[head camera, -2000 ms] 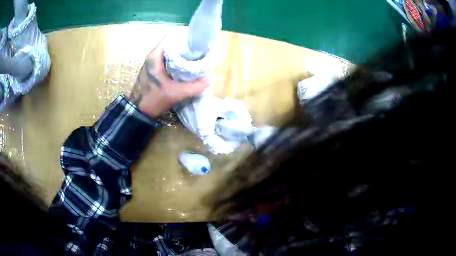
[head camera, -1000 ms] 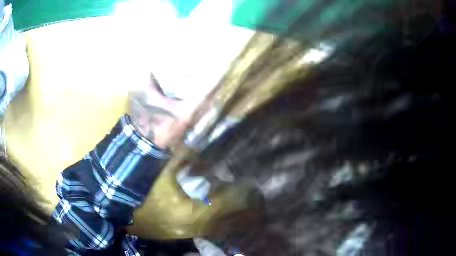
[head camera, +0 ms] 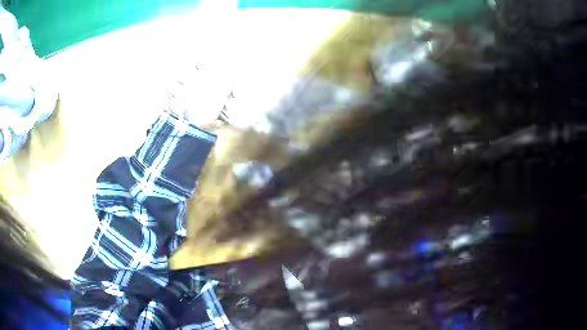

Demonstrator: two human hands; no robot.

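The picture is strongly overexposed in the middle. My left hand (head camera: pixel 196 100) is almost washed out at the end of a dark plaid sleeve; what its fingers do cannot be made out. Nothing distinct of the pale part near it shows in the glare. A small whitish blurred shape (head camera: pixel 253 173), perhaps the glue bottle, lies right of the sleeve. My right hand cannot be seen; dark blurred hair covers the right side.
White finished assemblies (head camera: pixel 22 97) stand at the left edge. The tan board (head camera: pixel 222 238) shows below and right of the sleeve. The green conveyor belt (head camera: pixel 96 27) runs along the top. Dark hair hides the right half and the lower left corner.
The glare has washed out my left hand and the white figure part, which both showed clearly two seconds ago. The hair covers more of the board's right side.
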